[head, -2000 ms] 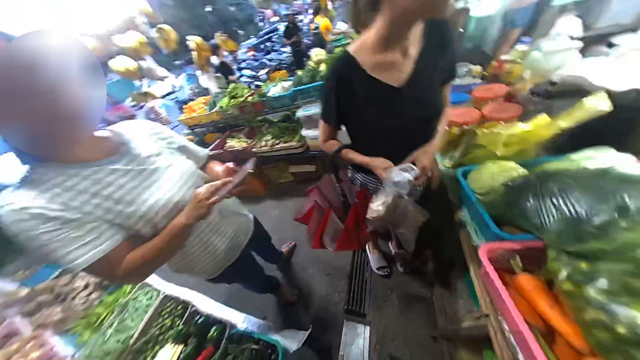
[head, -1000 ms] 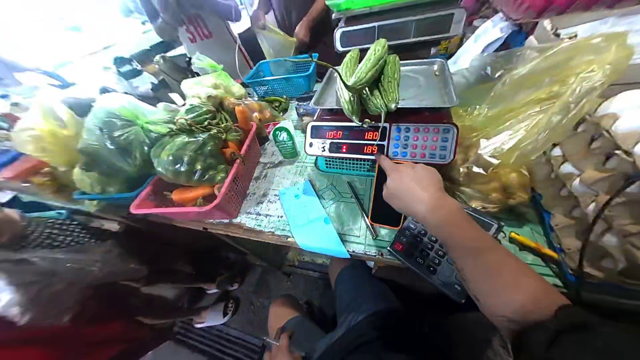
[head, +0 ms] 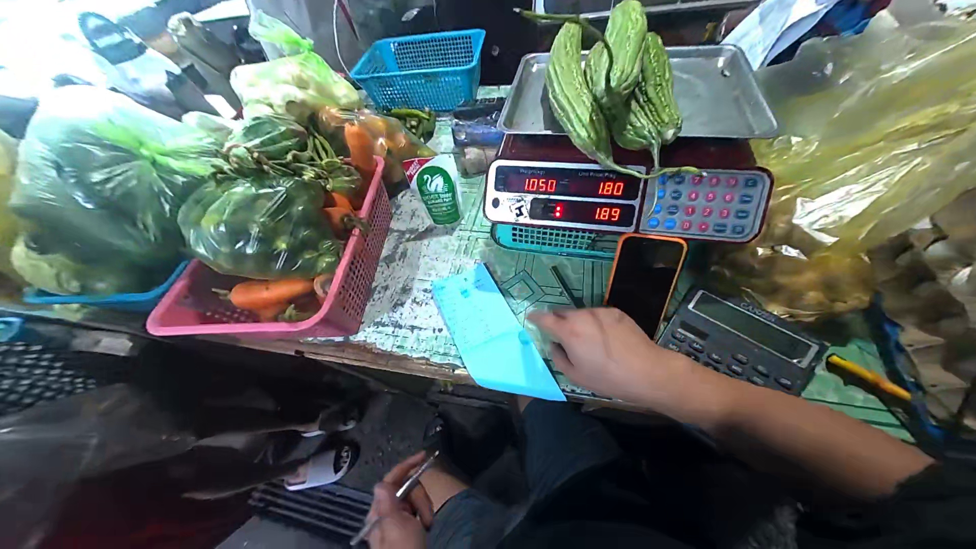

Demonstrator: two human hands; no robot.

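My right hand [head: 598, 347] is over the table front, its fingertips at the right edge of a light blue sheet of paper [head: 492, 332]; blur hides whether they grip anything. Low in the view, my left hand [head: 400, 503] holds a slim pen [head: 408, 480]. Several green bitter gourds [head: 625, 76] lie on the metal pan [head: 717, 95] of a digital scale [head: 564, 194] with lit red digits. A phone in an orange case [head: 646, 278] leans against the scale's front. Beside my right forearm lies a dark desk calculator [head: 740, 335]. A dark pen [head: 566, 286] lies behind my hand.
At left, a pink basket [head: 366, 252] holds carrots and bagged vegetables. Large plastic bags of greens [head: 107, 183] stand farther left. A blue basket [head: 423, 72] and a green-white pack [head: 437, 191] are behind. Yellow plastic [head: 877, 152] and egg trays flank the right. A sandalled foot [head: 324, 467] shows below.
The view has swung from two people to the table with the scale. Since one second ago, my right hand has left the scale's front and moved down and left to the blue paper.
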